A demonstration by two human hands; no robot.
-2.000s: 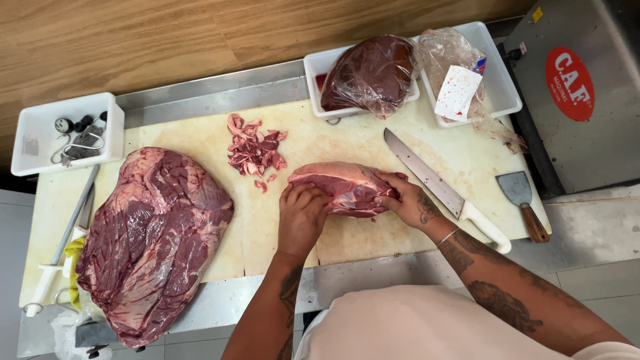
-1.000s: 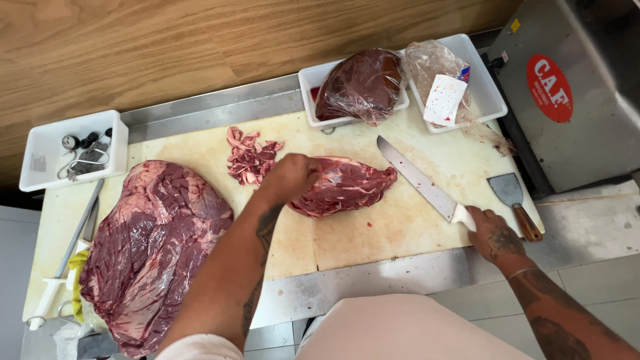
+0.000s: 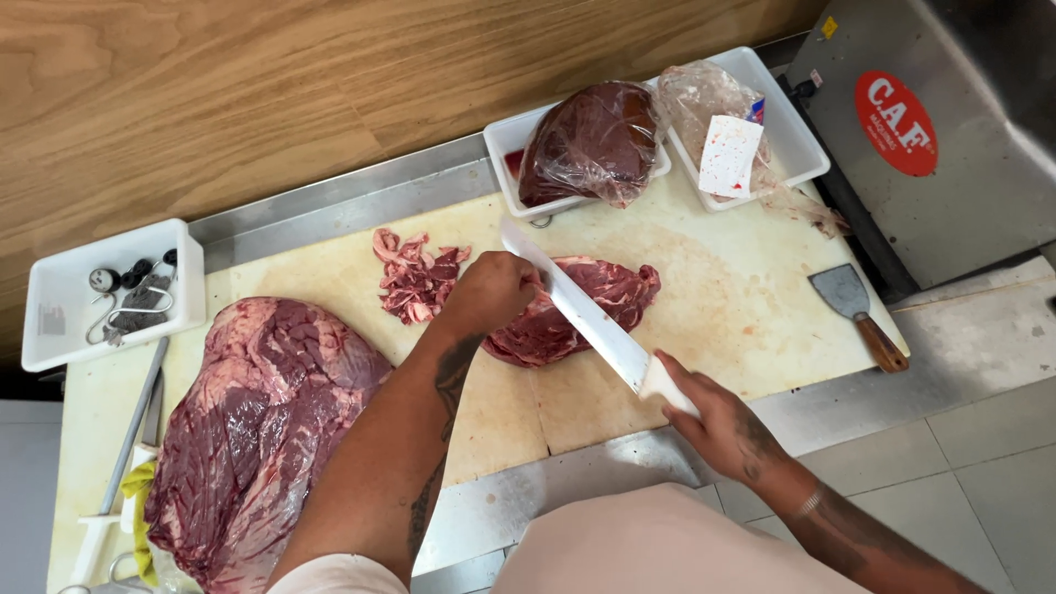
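Note:
My right hand [image 3: 716, 417] is closed around the white handle of a long butcher's knife [image 3: 596, 320]. Its blade points up and left and lies over a smaller piece of raw beef [image 3: 620, 290] on the white cutting board [image 3: 726, 330]. Beside the blade, my left hand [image 3: 495, 290] pinches the upper left part of that piece. To the left of the hand lies a pile of small meat trimmings [image 3: 415, 276]. A much larger slab of raw beef [image 3: 264, 429] rests at the board's left, partly behind my left forearm.
White tubs hold bagged dark meat [image 3: 590, 144] and another bag with a stained paper [image 3: 730, 157]. Metal hooks lie in a third tub [image 3: 194, 272]. A scraper [image 3: 862, 318] is at the right, a sharpening steel [image 3: 132, 445] at the left. A steel machine [image 3: 907, 206] stands at the far right.
My right hand has picked up the knife from the board's right side and brought it over the smaller piece. Two seconds ago both hands were on that meat.

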